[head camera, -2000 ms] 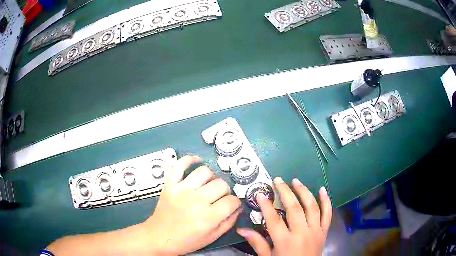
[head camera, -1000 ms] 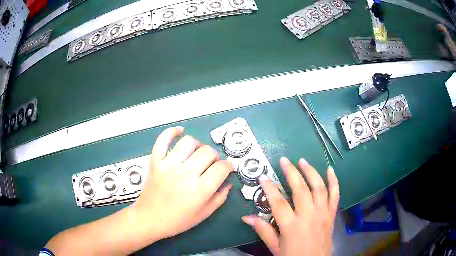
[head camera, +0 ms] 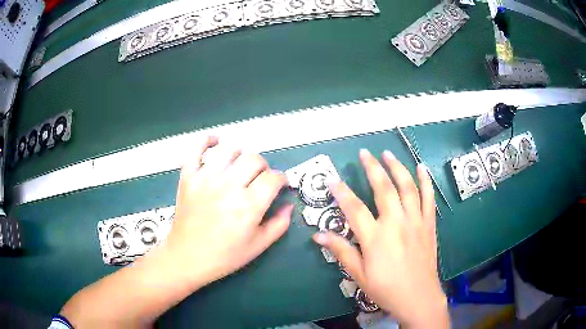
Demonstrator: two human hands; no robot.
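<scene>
A silver fixture (head camera: 328,168) lies slanted in front of me, with a round component (head camera: 317,185) in its top seat and another (head camera: 334,222) below; its lower part is partly hidden by my right hand. My right hand (head camera: 392,241) is over it, fingers spread, index fingertip at the top component and thumb near the second. My left hand (head camera: 221,205) is beside its upper left corner, fingers bent and apart, with nothing visible in it. At left, a silver-part fixture (head camera: 133,236) is partly covered by my left hand. A separate round component (head camera: 366,299) shows near the bottom edge.
A metal rail (head camera: 257,137) crosses behind my hands. Right: thin tweezers (head camera: 424,168), another fixture (head camera: 493,166) and a black-and-silver cylinder (head camera: 495,121). Beyond the rail: a black-part fixture (head camera: 45,136), stacked fixtures (head camera: 244,20), a tilted fixture (head camera: 430,32) and a dotted plate (head camera: 519,71).
Both hands have moved up along the slanted fixture; my right index has gone from its lower components to the top one. The fixtures beyond the rail have moved right. The view has shifted slightly.
</scene>
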